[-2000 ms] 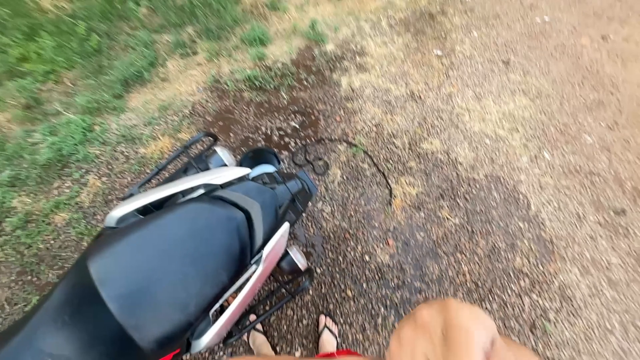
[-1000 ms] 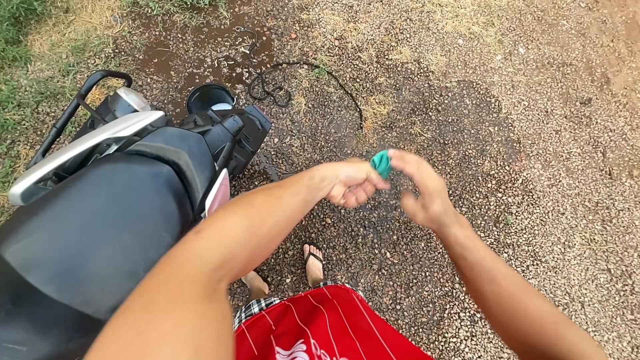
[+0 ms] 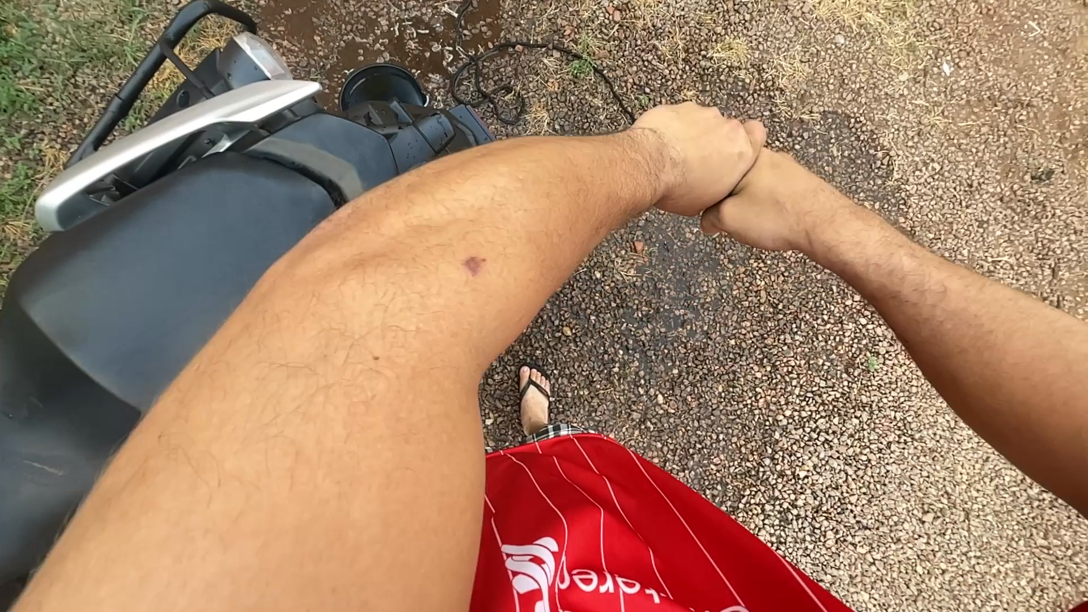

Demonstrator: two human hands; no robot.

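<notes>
My left hand (image 3: 701,157) and my right hand (image 3: 769,200) are pressed together above the wet gravel, right of the motorcycle's tail. Both have their fingers curled into fists. Whatever lies between them is hidden; no green cloth shows now. My left arm crosses in front of the motorcycle's black seat (image 3: 178,263). Beyond that arm, the silver grab rail (image 3: 178,136) runs along the seat's far side.
A black bucket (image 3: 384,85) stands behind the motorcycle's tail. A dark cord or thin hose (image 3: 552,47) lies looped on the gravel. A black tubular guard (image 3: 149,76) sticks out at the upper left. My sandalled foot (image 3: 534,399) is below.
A second ago a small green cloth showed between my hands, which were a little apart. Now they are clenched together and the cloth is out of sight. The view has shifted.
</notes>
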